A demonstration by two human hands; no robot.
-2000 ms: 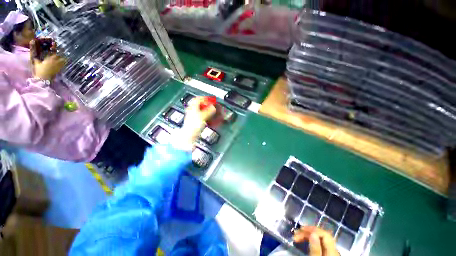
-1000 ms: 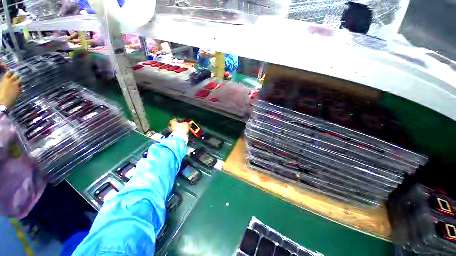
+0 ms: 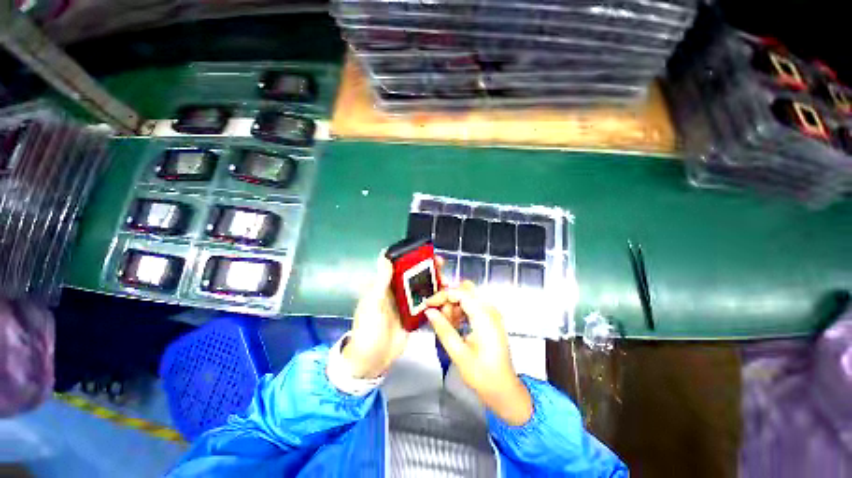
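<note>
A red phone unit [image 3: 405, 297] with a black top end and a pale-framed window is held over the near bench edge. My left hand [image 3: 376, 322] grips it from the left side and below. My right hand [image 3: 476, 336] has its thumb and fingertips together at the lower right of the window; whether they pinch anything cannot be told. The lens tray [image 3: 564, 271], with rows of black rectangles, lies just behind the hands. The phone blister tray [image 3: 194, 257] at left holds several units, black side up with pale rectangles.
Stacked blister trays [image 3: 523, 61] stand on a wooden board [image 3: 560, 128] at the rear. Another stack [image 3: 747, 140] is at right. Dark tweezers [image 3: 641, 285] and a crumpled clear scrap [image 3: 598, 330] lie right of the lens tray. A blue basket [image 3: 210, 373] is below the bench.
My left hand has come back from the rear of the phone tray with the red unit. My right hand now touches the unit. The view has turned down onto the bench.
</note>
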